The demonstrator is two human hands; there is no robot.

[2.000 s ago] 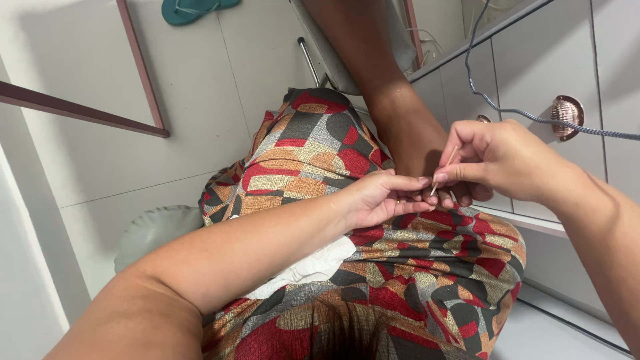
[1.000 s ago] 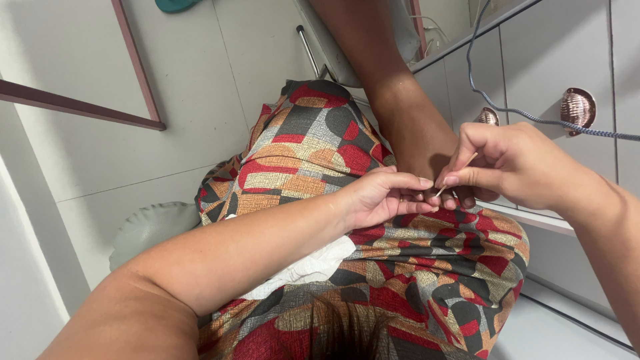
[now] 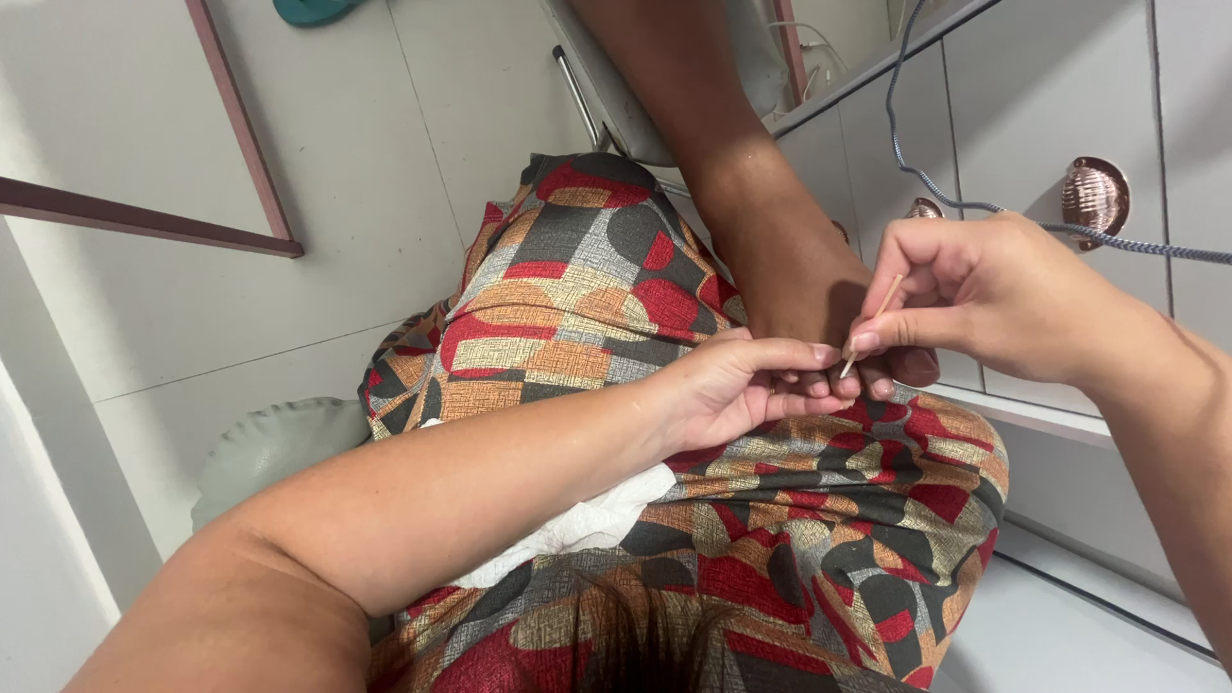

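Note:
Another person's bare foot (image 3: 789, 260) rests on my lap, over the patterned fabric (image 3: 539, 327). My left hand (image 3: 756, 390) holds the smaller toes (image 3: 847, 383) between thumb and fingers. Between the thumb and index finger of my right hand (image 3: 943, 289) is a thin wooden stick (image 3: 887, 296), its pale tip at a toenail. A crumpled white tissue (image 3: 587, 520) lies on my lap, partly under my left forearm.
White drawers (image 3: 1049, 106) with a copper-coloured cup handle (image 3: 1095, 202) stand at the right, a braided cable (image 3: 900, 144) crossing them. A pinkish metal frame (image 3: 241, 125) and a teal slipper (image 3: 313, 8) are at the upper left. A grey-green scalloped seat or basin (image 3: 274, 448) shows at the lower left.

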